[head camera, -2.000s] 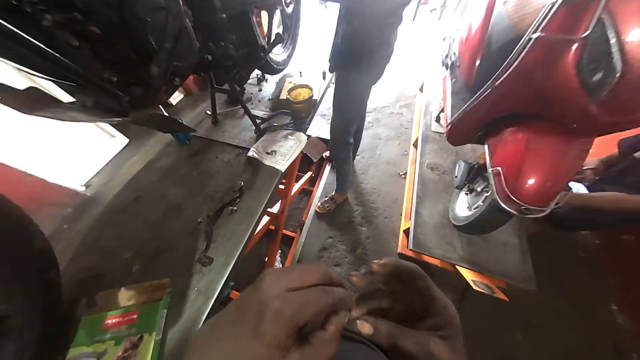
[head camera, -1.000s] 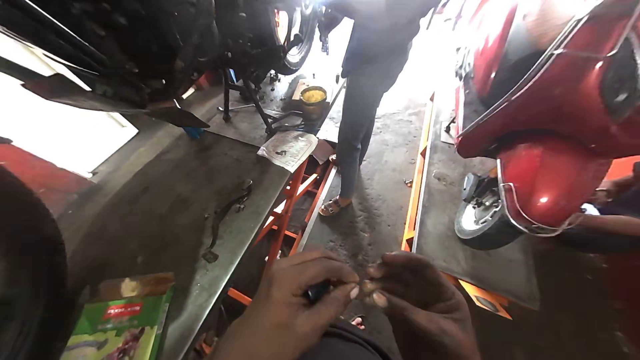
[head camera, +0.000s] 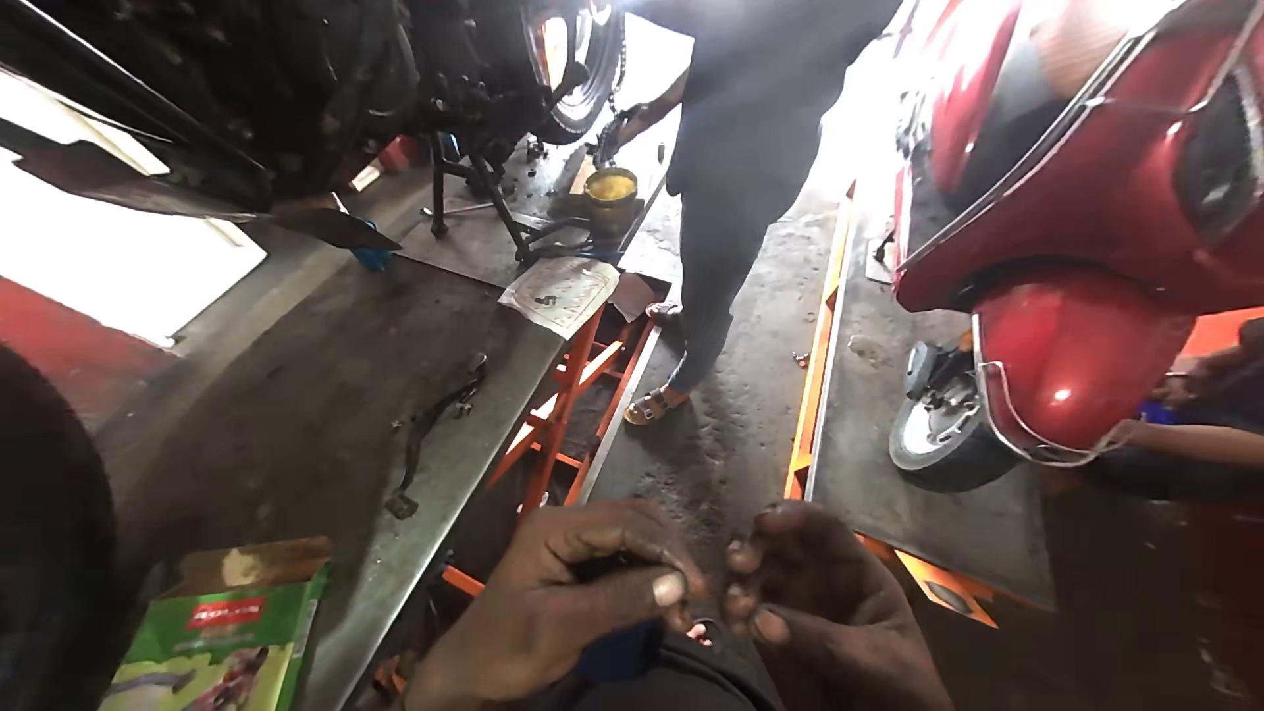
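Observation:
My left hand [head camera: 583,602] is at the lower middle, its thumb pressed near the curled index finger; whether anything small is between them is hidden. Beside it, a little apart, my right hand [head camera: 829,602] has its fingers curled and the palm partly showing, with no object plain in it. Dark clothing lies under both hands. Left of them, a black foot pedal lever [head camera: 425,430] rests on the metal lift platform [head camera: 296,395]. An opened green cardboard box [head camera: 222,632] stands at the lower left. A printed sheet [head camera: 561,294] with a small dark part on it lies at the platform's edge.
A motorcycle [head camera: 296,89] stands at the upper left by a tub of yellow substance [head camera: 610,197]. A person [head camera: 736,148] stands ahead, a hand near a chain. A red scooter [head camera: 1076,257] is on the right lift, with another person's arm [head camera: 1195,439] beside it. Orange lift frames [head camera: 563,425] flank the floor.
My hands, together two seconds ago and with fingertips meeting around something small one second ago, are now slightly apart. The standing person's hand by the chain has come into view.

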